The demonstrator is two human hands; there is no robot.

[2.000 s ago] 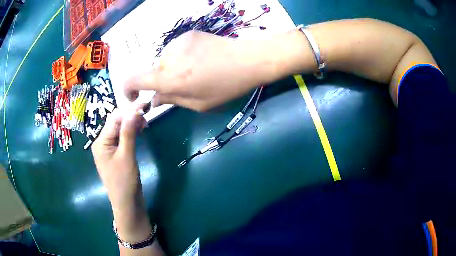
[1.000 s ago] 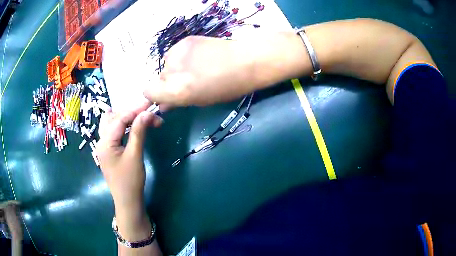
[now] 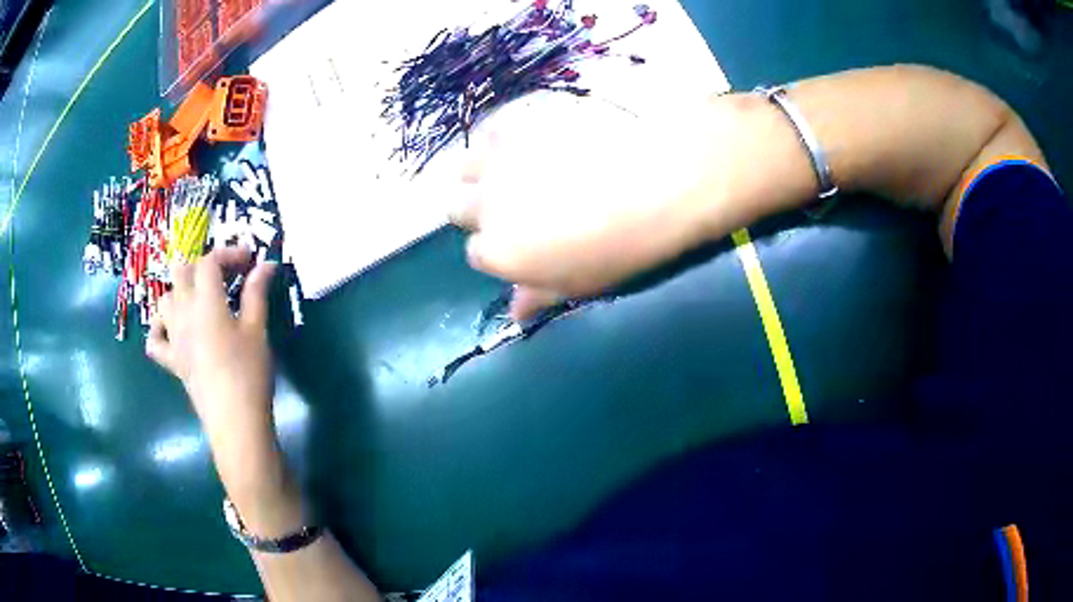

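My left hand [image 3: 224,341] is at the near edge of the loose pile of white marker sleeves with dark ends [image 3: 250,218]. Its fingers are apart and no held part shows. My right hand [image 3: 612,194] is over the front edge of the white paper sheet [image 3: 335,229], its fingertips at the labelled dark leads [image 3: 506,334] on the green table. The hand covers part of these leads, and whether it grips them is hidden. A pile of short black leads with dark red tips [image 3: 471,82] lies on the sheet, beyond my right hand.
Orange connector housings [image 3: 235,108] lie left of the sheet, with a tray of orange housings [image 3: 212,35] behind. Yellow parts [image 3: 188,229], red leads [image 3: 144,253] and a black-and-white cluster [image 3: 108,229] lie beside the sleeves. Yellow tape [image 3: 771,329] crosses the green table [image 3: 471,470].
My hands were together in front of the sheet, working on a small white part. Now they are apart: the left has moved left to the sleeves, the right has moved right to the labelled leads.
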